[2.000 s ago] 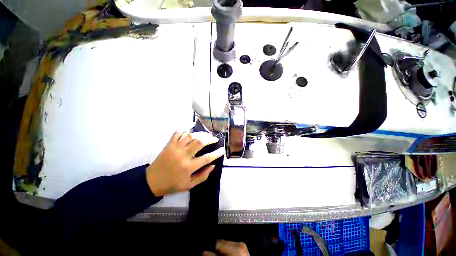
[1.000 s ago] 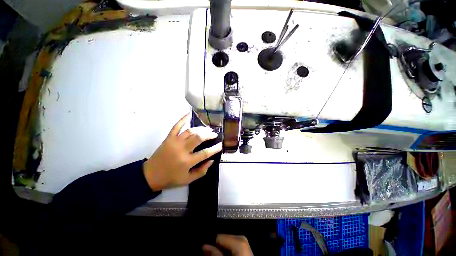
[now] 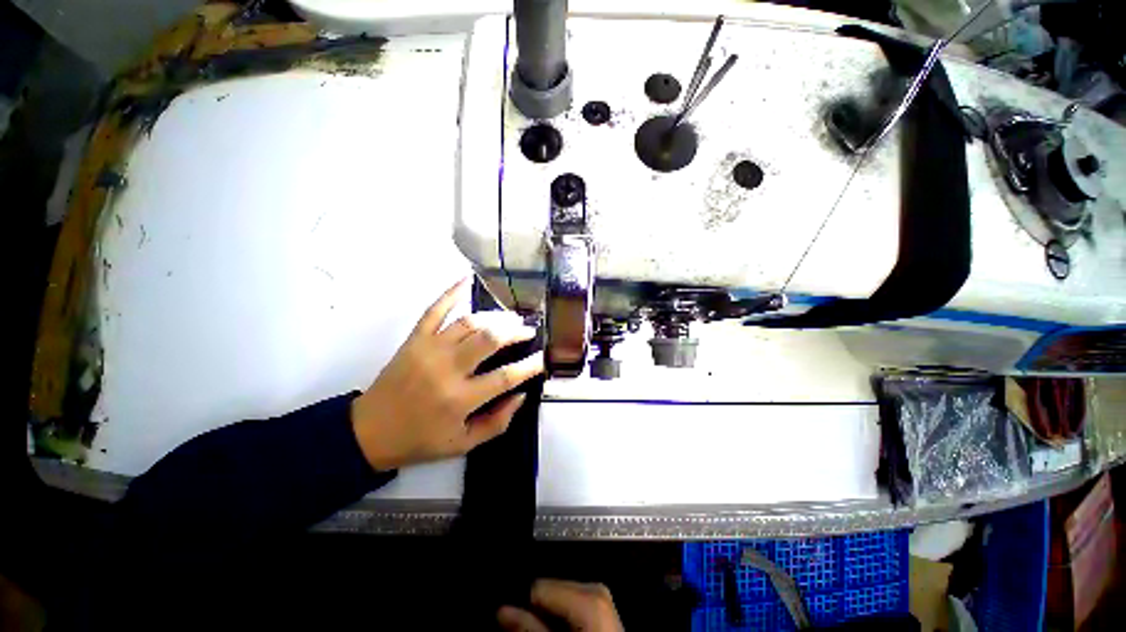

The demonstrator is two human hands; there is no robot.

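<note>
A black fabric strip (image 3: 501, 475) runs from under the white sewing machine head (image 3: 692, 222) down over the table's front edge into dark clothing. My left hand (image 3: 447, 385) lies on the strip with fingers spread, its fingertips near the needle area, left of the shiny metal guard (image 3: 569, 309). The needle and presser foot are mostly hidden. My right hand (image 3: 567, 607) is at the bottom edge, below the table, partly cut off and against dark cloth; whether it holds the strip cannot be told.
The white table (image 3: 259, 272) has a worn left edge. A clear packet (image 3: 957, 435) and dark red handles (image 3: 1053, 407) lie at the right front. A blue basket (image 3: 852, 586) is below the table. A grey post (image 3: 540, 56) stands on the machine.
The machine and table sit slightly higher and further left in view than two seconds ago. The left hand stays on the strip with little change; the right hand stays low.
</note>
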